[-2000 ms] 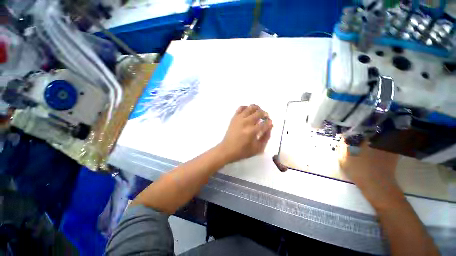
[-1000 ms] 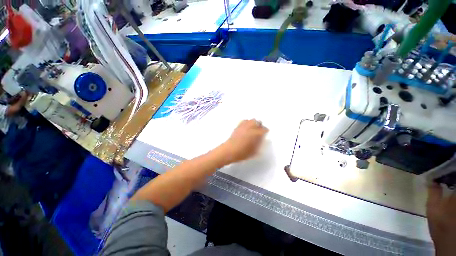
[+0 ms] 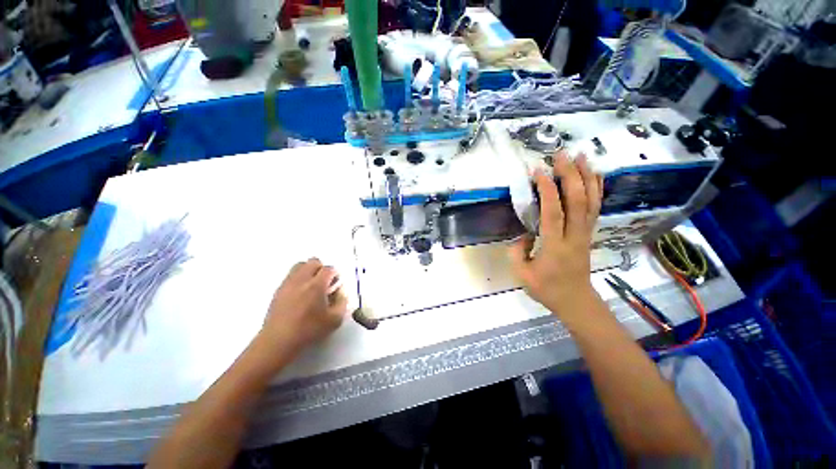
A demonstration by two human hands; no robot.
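Note:
The white sewing machine [image 3: 458, 169] with blue stripes stands on the white table [image 3: 229, 215]. My right hand [image 3: 566, 234] is at the machine arm, its fingers spread upward over the white fabric tape [image 3: 524, 197] that hangs over the arm. Whether it grips the tape is unclear. My left hand [image 3: 307, 298] is over the table left of the needle plate [image 3: 431, 279], fingers curled; any thing inside it is hidden. Pale lilac cord pieces [image 3: 133, 284] lie heaped at the table's left end. The needle area [image 3: 403, 243] has no hand at it.
Snips [image 3: 639, 302] with dark blades and a yellow-green ring [image 3: 680, 255] lie at the table's right end. A grey ruled band [image 3: 458, 362] runs along the front edge. More pale strips [image 3: 536, 96] lie behind the machine. Blue crates [image 3: 605, 403] stand below at right.
The view has swung right. My right hand has gone from the needle area, past the lower right edge, to the machine arm. My left hand stays over the table, fingers still curled.

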